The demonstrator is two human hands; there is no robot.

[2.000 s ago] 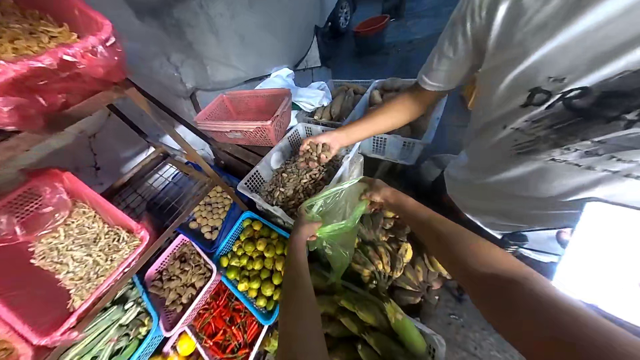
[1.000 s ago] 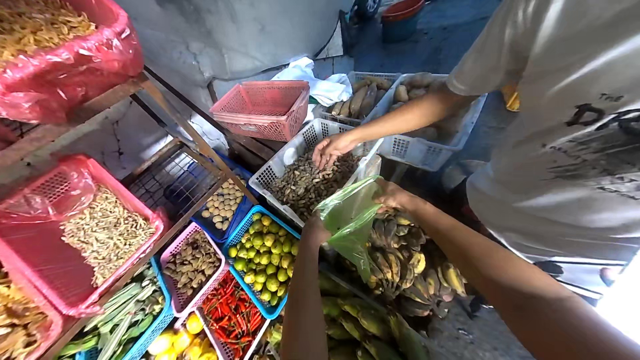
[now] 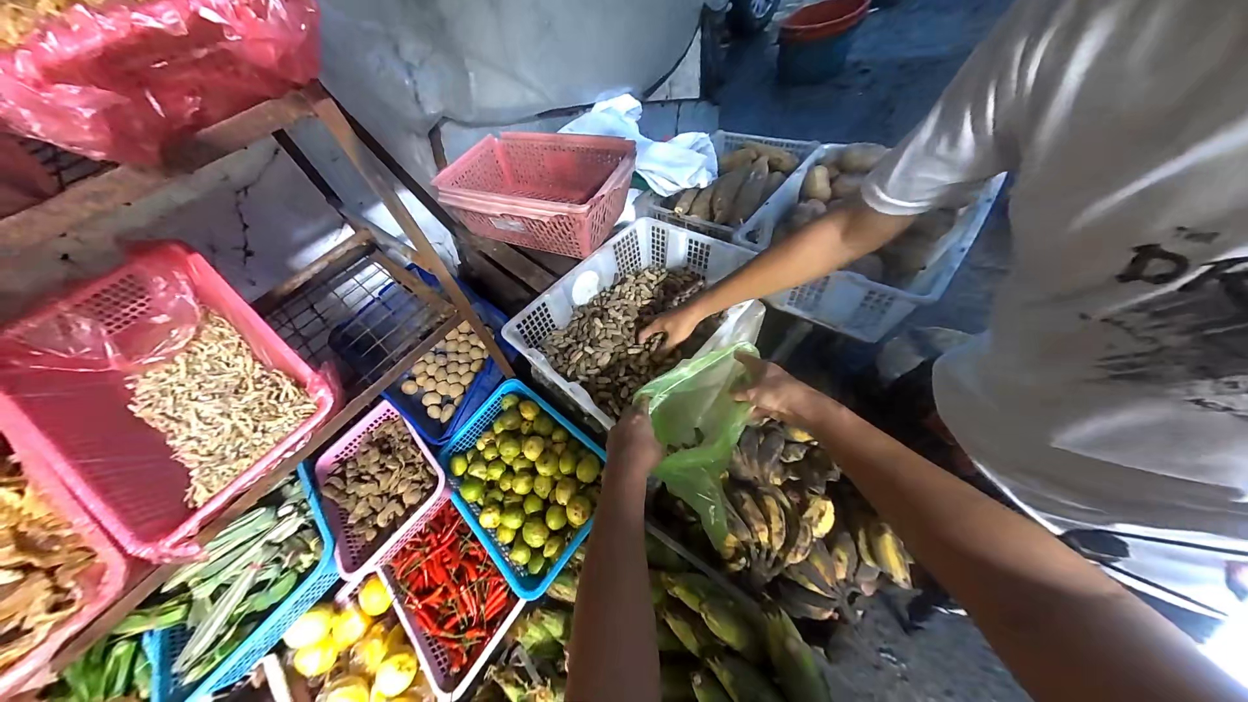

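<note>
My left hand (image 3: 634,444) grips the left rim of a green plastic bag (image 3: 697,429), and my right hand (image 3: 775,390) grips its right rim, so the mouth is spread apart. A few dark pieces show inside the bag. Just behind it, another person's hand (image 3: 673,327) reaches into the unshelled peanuts (image 3: 624,322) in a white plastic crate (image 3: 546,317). Bunches of ripe bananas (image 3: 780,517) lie under and right of the bag. Husked ears of corn (image 3: 721,624) are below my hands.
Left of my arms stand a blue basket of small green citrus fruit (image 3: 526,478), a basket of red chillies (image 3: 453,585) and a pink basket of ginger-like roots (image 3: 380,478). A metal rack (image 3: 361,166) holds red trays. Empty pink baskets (image 3: 536,185) sit behind the peanuts; a person (image 3: 1121,292) stands at right.
The other person's hand, raised with peanuts two seconds ago, is now down among the peanuts. My hands still hold the bag, its mouth now spread wider.
</note>
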